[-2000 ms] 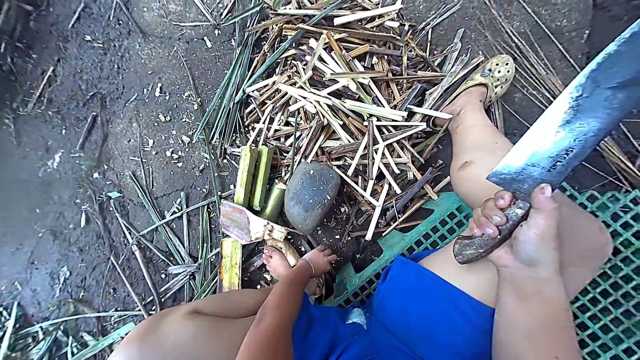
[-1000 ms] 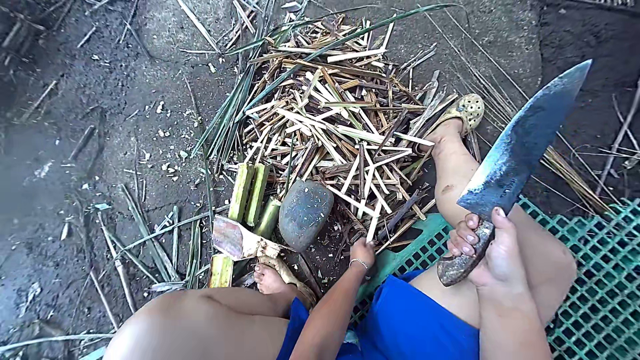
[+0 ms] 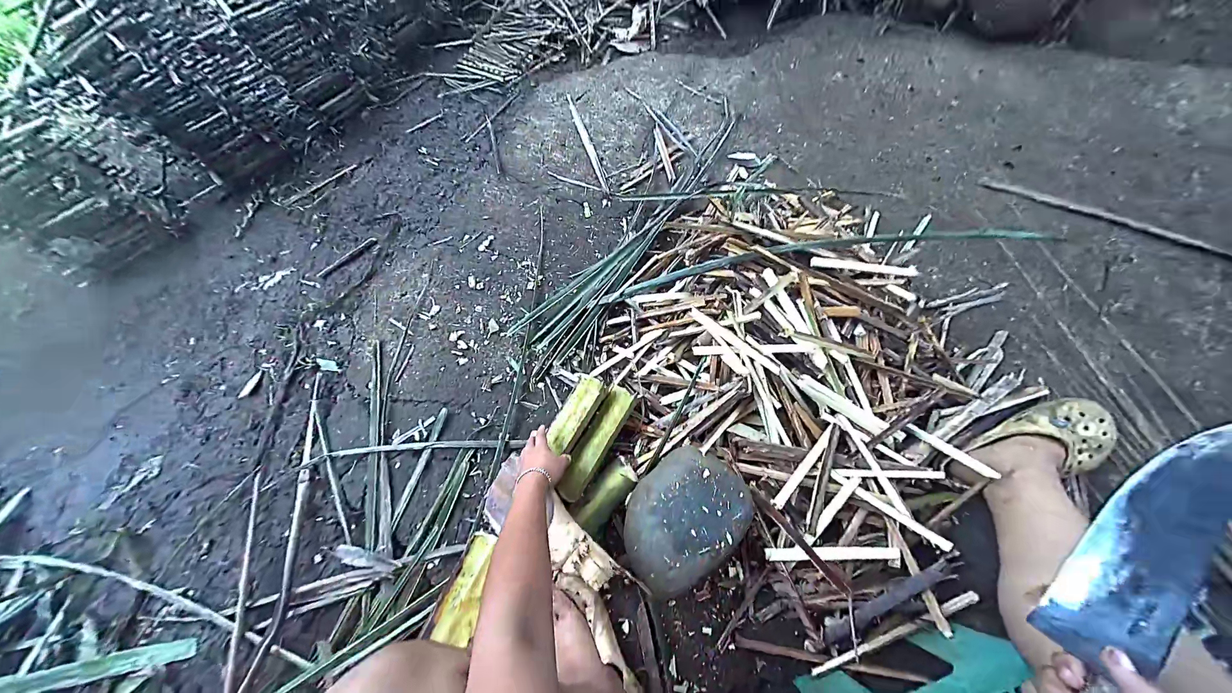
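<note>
My left hand point(image 3: 541, 459) reaches to the upper end of a split green stalk piece point(image 3: 575, 416), its fingers touching the left edge; whether they grip it is hard to tell. A second split piece point(image 3: 599, 443) lies alongside, and a round green stalk piece point(image 3: 606, 496) is just below. Another yellow-green piece point(image 3: 465, 592) lies left of my forearm. At the lower right edge, my right hand point(image 3: 1088, 669) is partly cut off, its fingers at the base of a large broad-bladed knife point(image 3: 1136, 558); the handle is out of view.
A grey stone point(image 3: 688, 520) sits right of the stalks. Behind it spreads a heap of split sticks point(image 3: 799, 375). My foot in a clog point(image 3: 1073, 433) is at the right. Long green leaves point(image 3: 597, 298) and dry stems lie on the dirt; part of a green mat point(image 3: 962, 664) shows below.
My left hand has moved from beside the stone, near my lap, up to the split stalk pieces. My right hand still holds the knife, now lower in view. The view has tilted up.
</note>
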